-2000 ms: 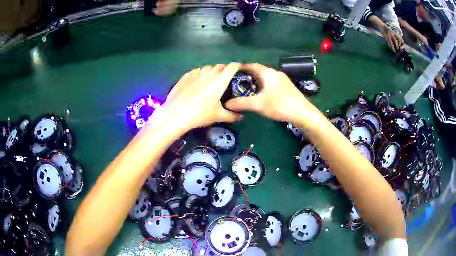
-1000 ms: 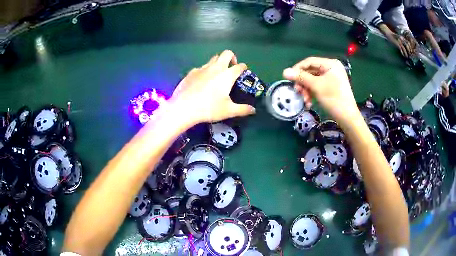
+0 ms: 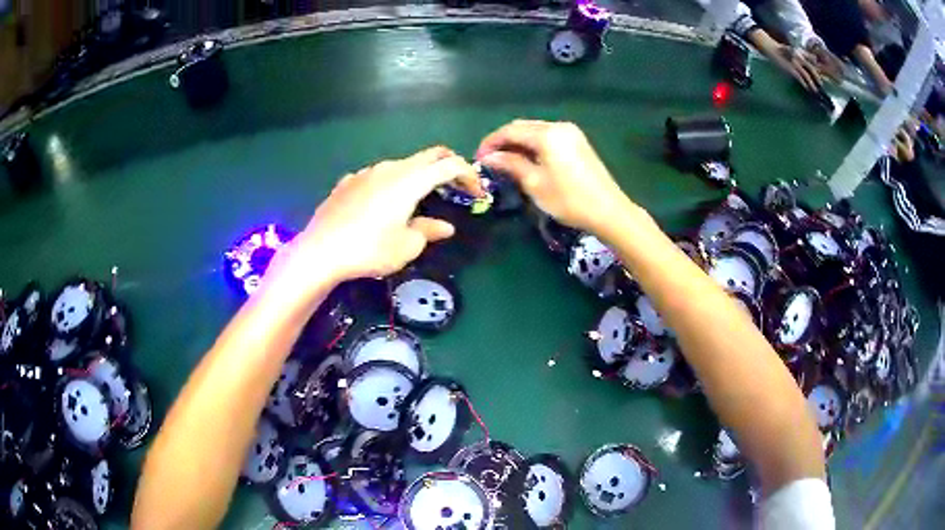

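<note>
My left hand (image 3: 389,212) is around a black housing (image 3: 471,223) in the middle of the view; its circuit board end (image 3: 479,195) shows between my hands. My right hand (image 3: 544,171) has its fingertips pinched together at the board's edge. What lies between those fingertips is too small and blurred to tell. A dark disc edge, perhaps a base cover, shows just below my right hand. My left hand hides most of the housing.
Base covers lie heaped in front (image 3: 381,395), at the right (image 3: 734,271) and at the left (image 3: 85,409). A purple-lit housing (image 3: 257,259) stands beside my left forearm. A black housing (image 3: 699,137) lies on its side behind the right heap. Other people's hands (image 3: 803,64) are at top right.
My right hand has moved left to the housing's board end. The base cover it held up with its pale face showing is no longer seen there. Parts on the green surface have shifted slightly in view.
</note>
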